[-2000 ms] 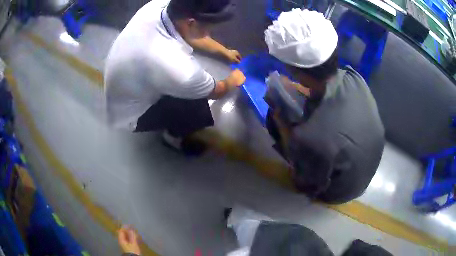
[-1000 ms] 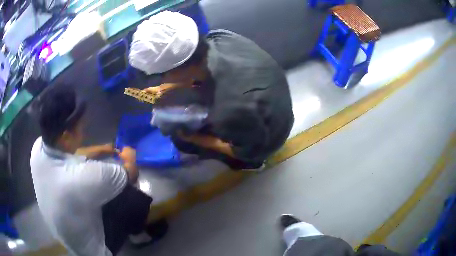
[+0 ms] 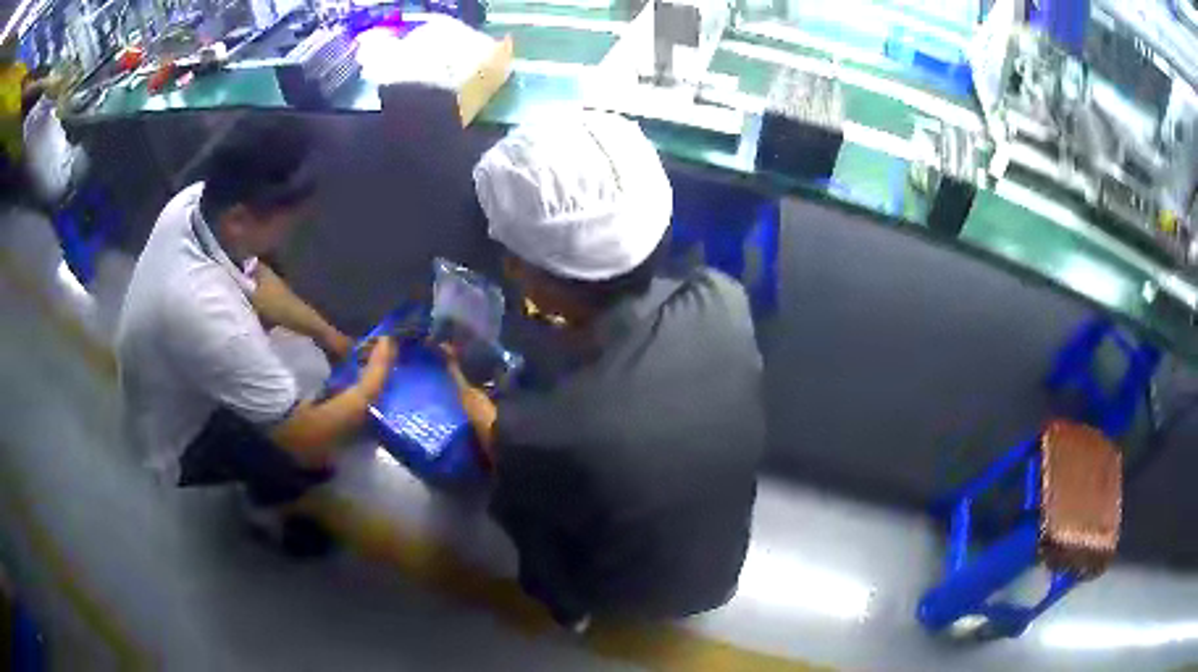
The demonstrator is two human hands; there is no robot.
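Neither of my hands is in the picture. Nearest in front of me, a blue tote (image 3: 453, 462) stands on the floor between two crouching people. Pale strip-like parts (image 3: 423, 427) lie in it, blurred. A clear plastic bag (image 3: 466, 305) is held over the tote's far side by the person in a white cap and dark grey top. The other person, in a white shirt, has a hand at the tote's near left side.
A green-topped bench (image 3: 604, 116) runs across the back, with dark finned blocks (image 3: 801, 142) and a cardboard box (image 3: 486, 82). A stool (image 3: 1080, 499) with blue legs stands at right. Another person shows at far left.
The view has swung up and along the bench. My leg and foot have left the picture. The yellow strip-like piece in the capped person's hand no longer shows clearly; the tote's inside now shows.
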